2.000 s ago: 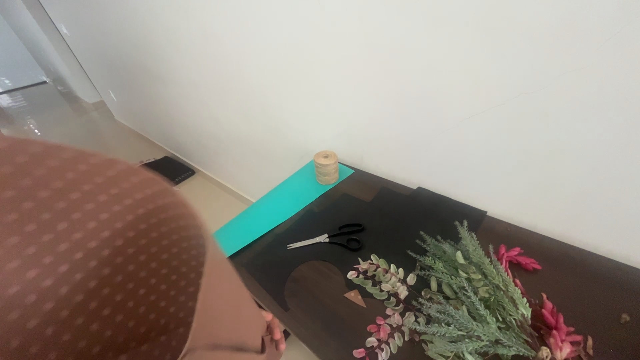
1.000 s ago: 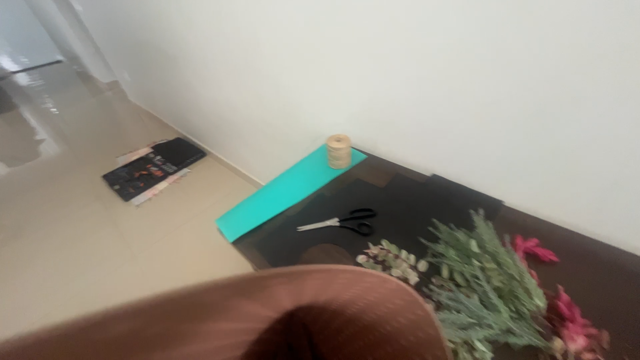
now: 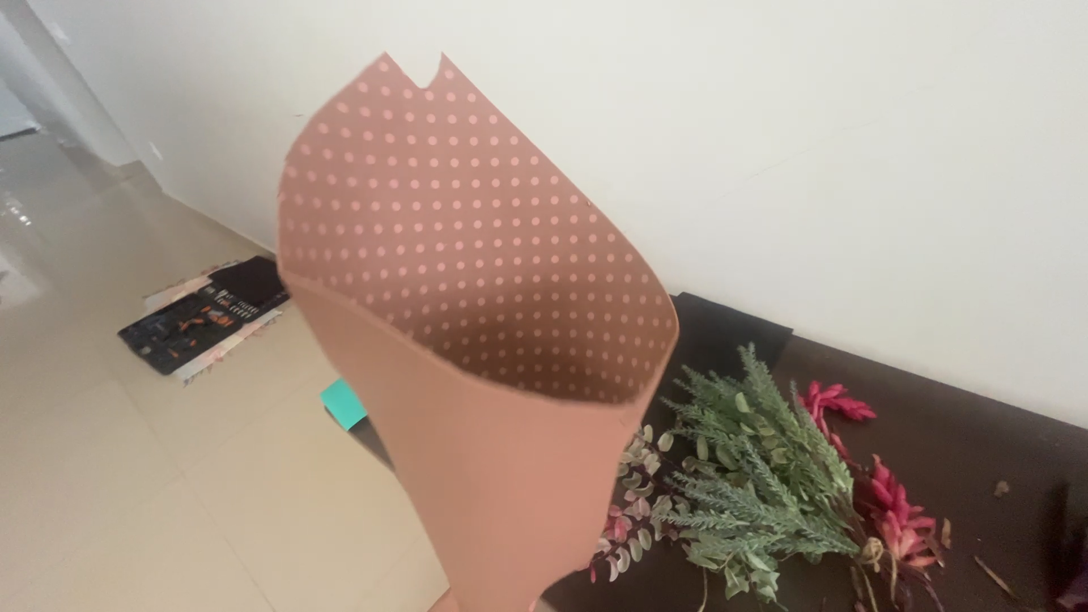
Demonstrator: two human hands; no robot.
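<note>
A large cone of brown-pink wrapping paper [image 3: 501, 476], dotted on its inside, stands upright in the middle of the view with its wide mouth facing me. A small bit of skin shows at the bottom edge beside the cone's narrow end; which hand it belongs to, I cannot tell, and the grip is hidden. Right of the cone, a bunch of green foliage [image 3: 756, 476] lies on the dark table [image 3: 952, 382], tied with twine at its stems. Red flowers [image 3: 901, 510] and stems with round leaves [image 3: 642, 501] lie beside it.
A dark sheet [image 3: 731, 327] lies at the table's back edge by the white wall [image 3: 850, 170]. The end of a turquoise sheet [image 3: 342, 403] shows left of the cone. On the tiled floor at left lie a dark printed case [image 3: 204, 319] and papers. Plant scraps dot the table.
The paper cone has moved from low in the view to upright in the middle, its mouth now showing. It now hides the scissors and the twine spool seen on the table before.
</note>
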